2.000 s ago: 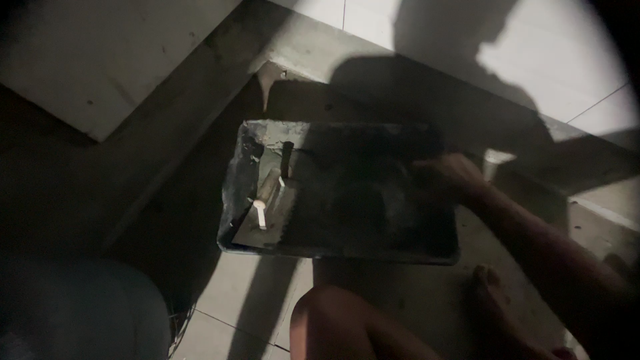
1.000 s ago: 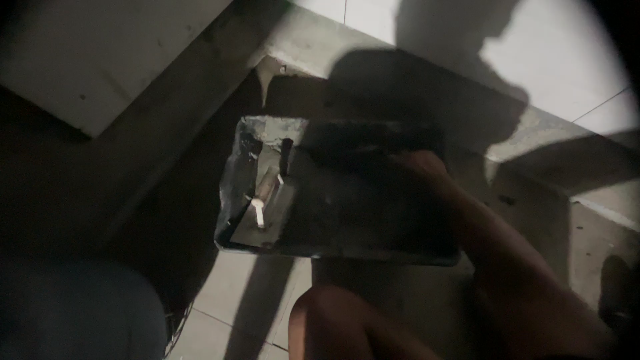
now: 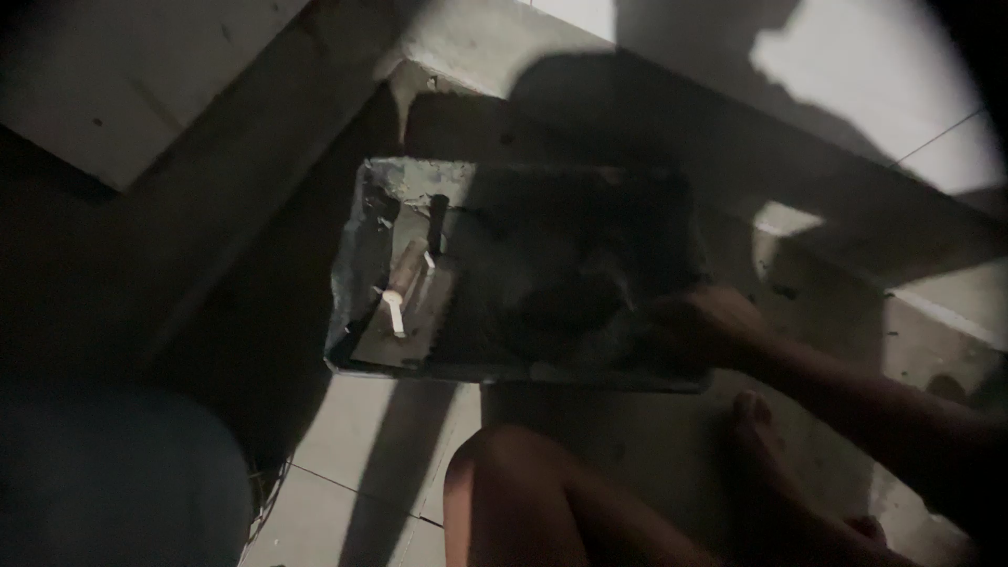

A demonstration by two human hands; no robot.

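A dark rectangular mortar tub (image 3: 346, 276) with a rough, crusted rim sits on the floor in front of me. At its left end lies a notched trowel (image 3: 405, 291) with a wooden handle, its metal plate resting inside the tub. My right hand (image 3: 693, 319) reaches over the tub's lower right part, near the right rim. Deep shadow hides its fingers and whatever they hold or touch. The right half of the tub is mostly dark, with dim material showing inside. My left hand is out of frame.
My bent knee (image 3: 504, 480) is just below the tub, and a bare foot (image 3: 752, 413) is at its lower right. A large rounded bluish-gray object (image 3: 118, 472) stands at lower left. Low ledges (image 3: 472, 47) run behind the tub. Light tiles (image 3: 315, 480) cover the floor.
From the tub's upper right part one second ago, my right hand has moved down toward its lower right corner. The trowel and the tub have stayed in place.
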